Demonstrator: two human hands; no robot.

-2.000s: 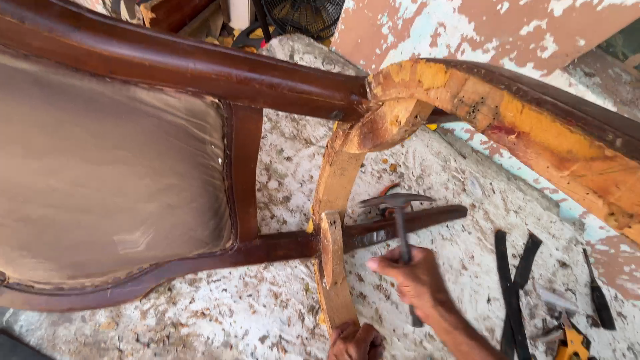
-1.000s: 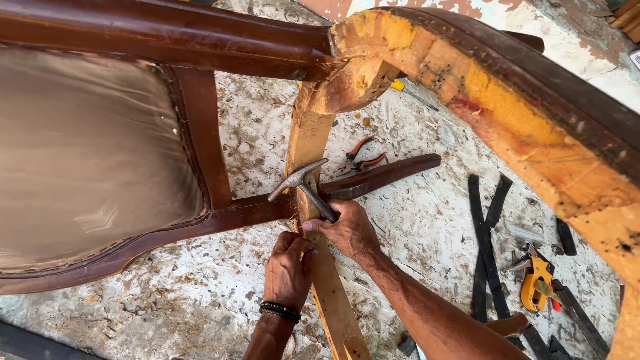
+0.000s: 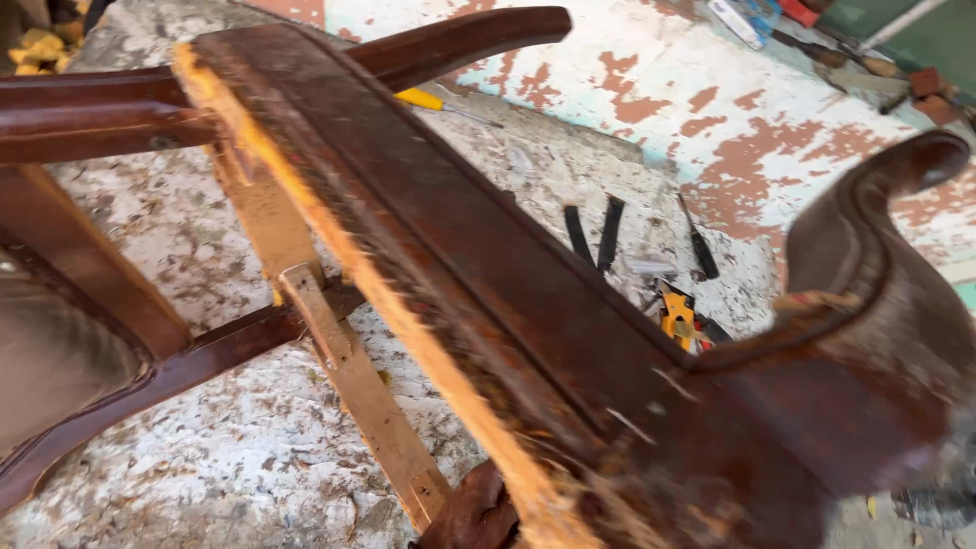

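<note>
A dark varnished wooden chair frame (image 3: 457,252) stretches across the head view, tilted, with a raw wood edge along its rail. Behind it runs a bare wooden rail (image 3: 393,423) with a short wood block (image 3: 314,313) against it. My left hand (image 3: 476,511), partly hidden by the frame, has its fingers curled at the lower end of this bare rail. The padded backrest (image 3: 65,343) lies at the left. A curved, carved chair part (image 3: 854,252) rises at the right. My right hand and the hammer are out of sight.
A yellow-handled screwdriver (image 3: 421,97) lies beyond the frame. Black strips (image 3: 610,232), a black-handled screwdriver (image 3: 700,248) and a yellow tool (image 3: 677,316) lie on the paint-spattered floor. More tools and scraps (image 3: 862,69) are at the upper right.
The chair frame has turned, and its dark outer face now shows across the middle. The hammer and my right hand, at the bare rail a second ago, have gone from sight.
</note>
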